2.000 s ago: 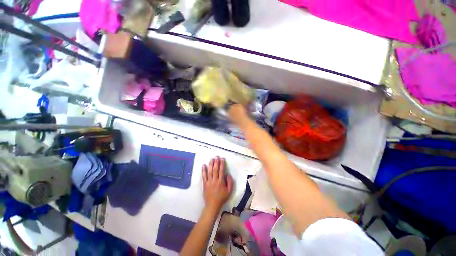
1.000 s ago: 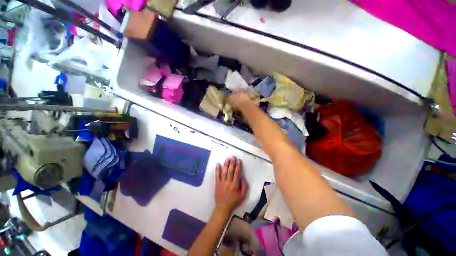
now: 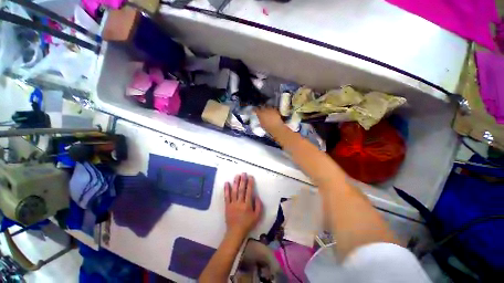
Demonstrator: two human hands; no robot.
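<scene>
My right hand (image 3: 269, 120) reaches into the middle of the long pale trough (image 3: 213, 145), among mixed fabric scraps (image 3: 241, 95) in grey, black and white. Its fingertips are blurred among the scraps, so I cannot tell whether it grips one. My left hand (image 3: 242, 203) lies flat on the white table (image 3: 221, 177) with its fingers apart, holding nothing. Cream scraps (image 3: 367, 106) lie to the right of my right hand, partly over a red plastic bag (image 3: 367, 152). Pink pieces (image 3: 167, 97) lie toward the trough's left end, and a tan scrap (image 3: 216, 113) lies nearer my right hand.
Dark blue pieces (image 3: 182, 181) lie on the table left of my left hand. A pale sewing machine (image 3: 33, 190) stands at the left. A small box (image 3: 120, 25) sits at the trough's far left end. Pink cloth (image 3: 450, 17) lies at the upper right.
The cream scraps have moved right, onto the red bag. My right hand has left the cream cloth and stays among the middle scraps. My left hand stays flat on the table.
</scene>
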